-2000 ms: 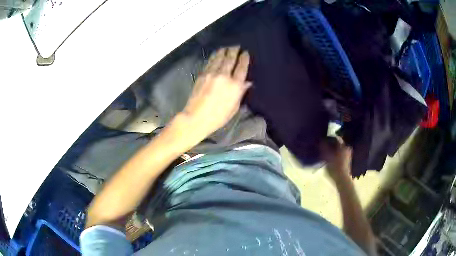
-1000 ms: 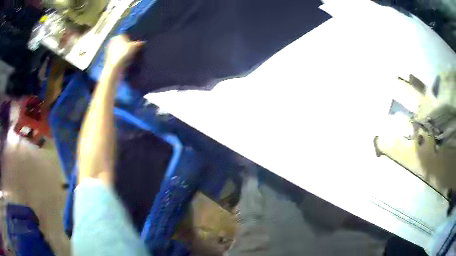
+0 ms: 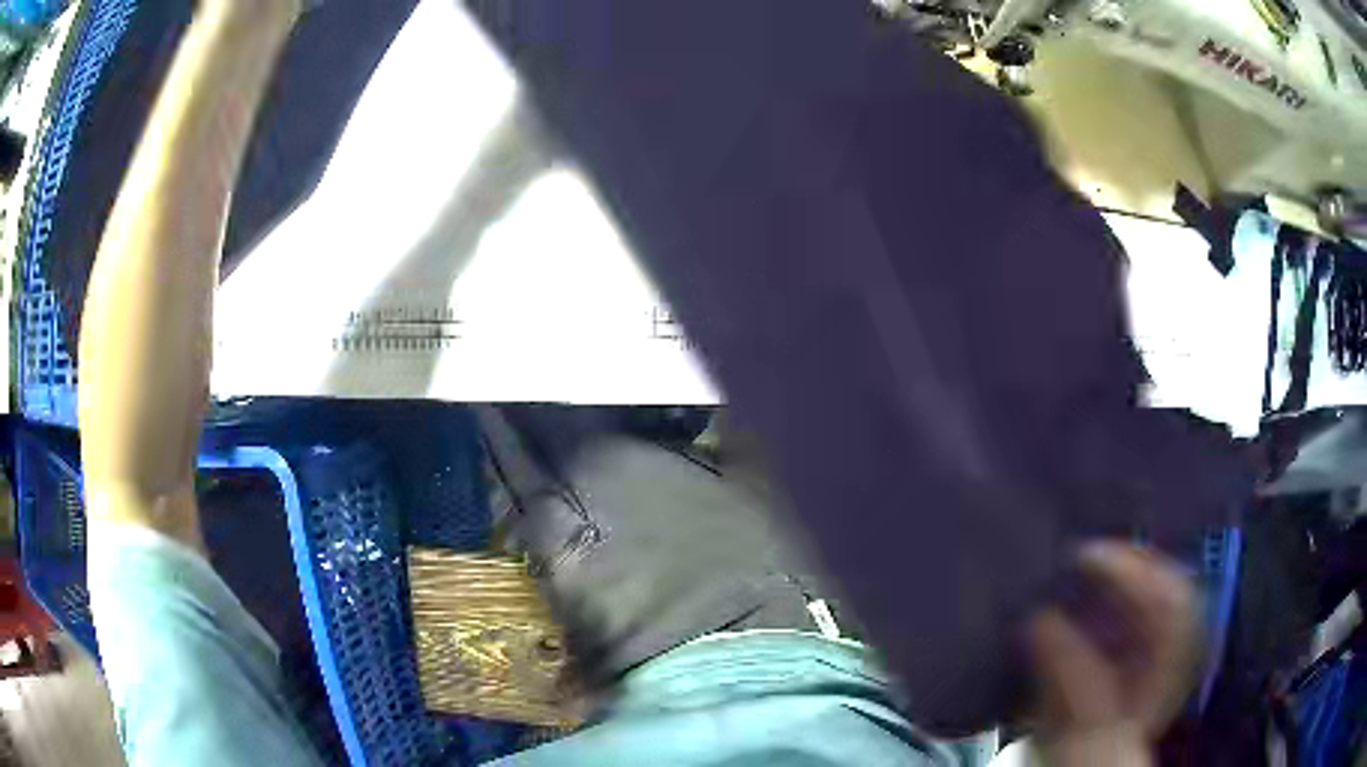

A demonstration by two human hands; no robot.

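A long dark navy fabric panel stretches from the top edge over the white table and down over my lap. My right hand is blurred at lower right and grips the panel's lower end. My left forearm reaches up along the left side. My left hand is cut off by the top edge, so its hold cannot be seen. Another dark panel lies at the table's left.
The cream sewing machine head with red lettering stands at upper right. Black and pale strips hang at the right end. A blue basket and a brown grained board are beside my knees. Dark pieces lie at lower right.
The view has swung from my lap to the left table end, then to the table front. The long panel now spans the table and lap, with my right hand on its end.
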